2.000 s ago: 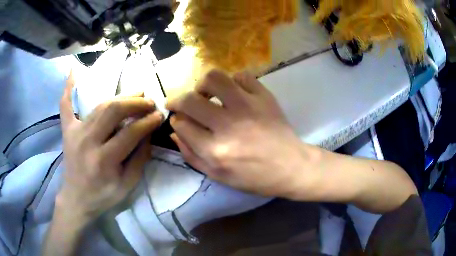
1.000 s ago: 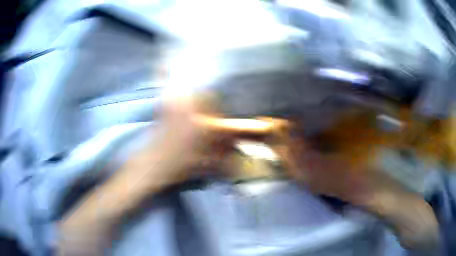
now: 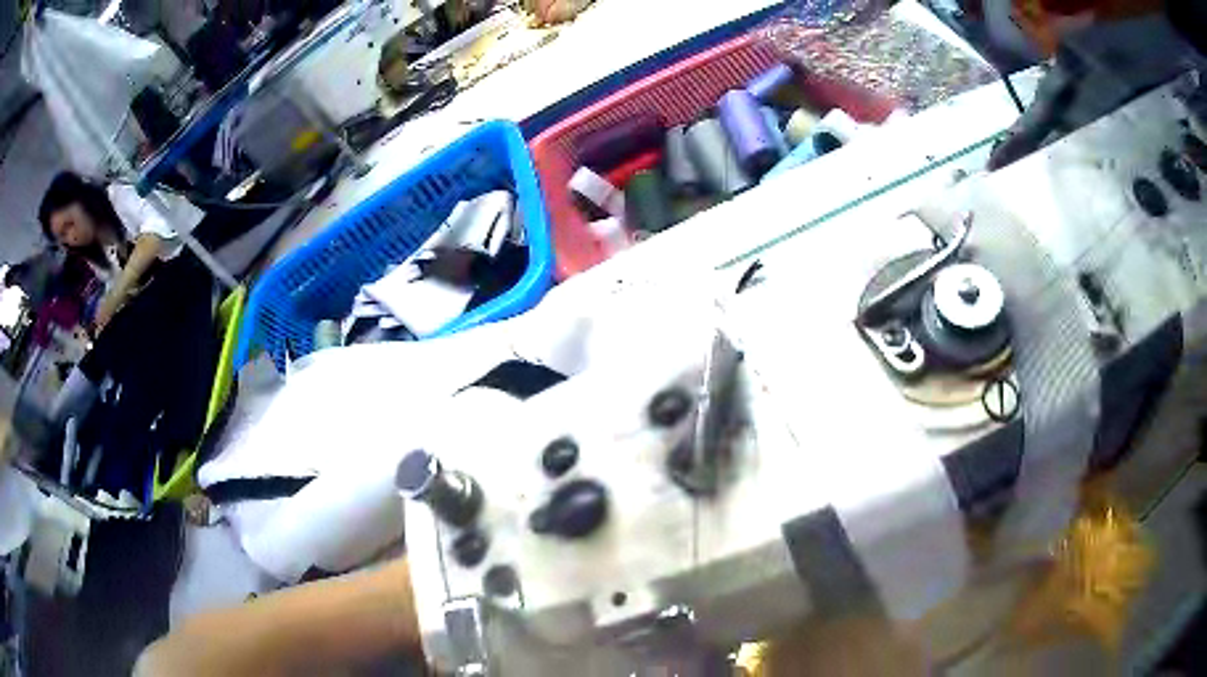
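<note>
The white sewing machine head fills the lower right, with black knobs, a silver metal post and a round winder fitting on it. Light cloth with dark patches lies behind and left of the head. A bare forearm, seemingly my left, enters at the lower left and passes behind the machine head, which hides the hand. My right hand cannot be made out; a blurred brownish patch is at the bottom edge. The needle area is out of view.
A blue basket holds black and white cloth pieces. A red basket beside it holds several thread spools. Orange tassels hang at the lower right. A person works at the far left near a yellow-green edged container.
The view has swung up from the lap and needle to the machine top and baskets. Both hands, earlier together at the cloth, are no longer visible; only a forearm shows.
</note>
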